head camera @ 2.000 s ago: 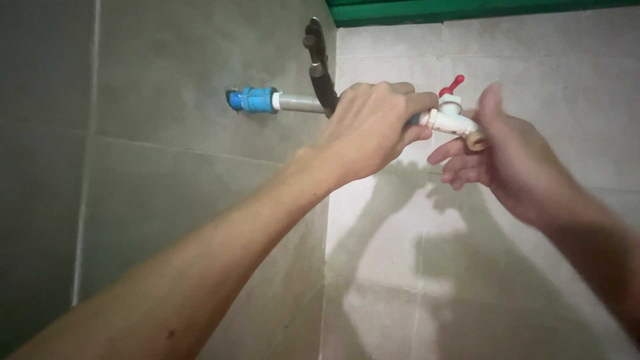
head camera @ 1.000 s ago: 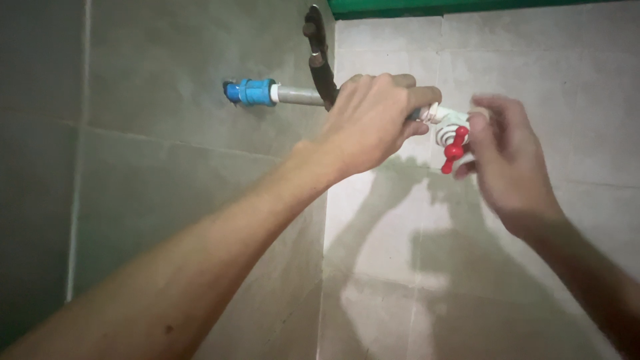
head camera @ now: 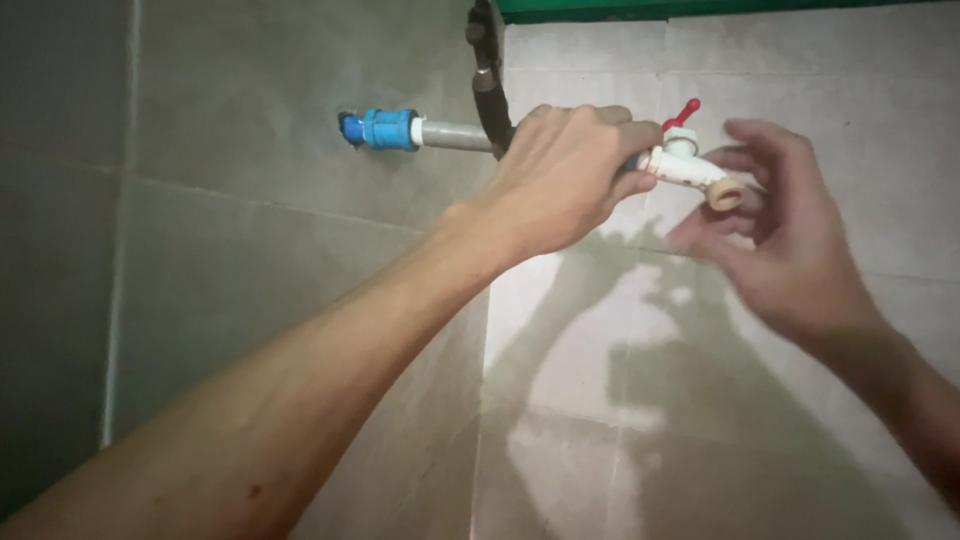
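My left hand (head camera: pixel 570 169) is closed around the far end of a grey plastic pipe (head camera: pixel 454 136), right where a white plastic faucet (head camera: pixel 684 169) joins it. The faucet's red handle (head camera: pixel 682 115) points up and its spout (head camera: pixel 724 193) faces down toward me. My right hand (head camera: pixel 795 217) is slightly blurred, its fingers apart and curved behind and below the spout; whether a fingertip touches the faucet cannot be told. A blue coupling (head camera: pixel 390 130) links the pipe to a blue fitting in the wall. The joint under my left hand is mostly hidden.
A dark, bent metal piece (head camera: pixel 487 82) stands upright behind the pipe, near the corner of the two tiled walls; its lower end passes by my left fingers. A green edge (head camera: pixel 705 10) runs along the top. Shadows of both hands fall on the right wall (head camera: pixel 570 360).
The faucet has turned on the pipe: a second ago its red handle faced toward me and down, and now it points up. My right hand has opened around the spout. My left hand keeps its place.
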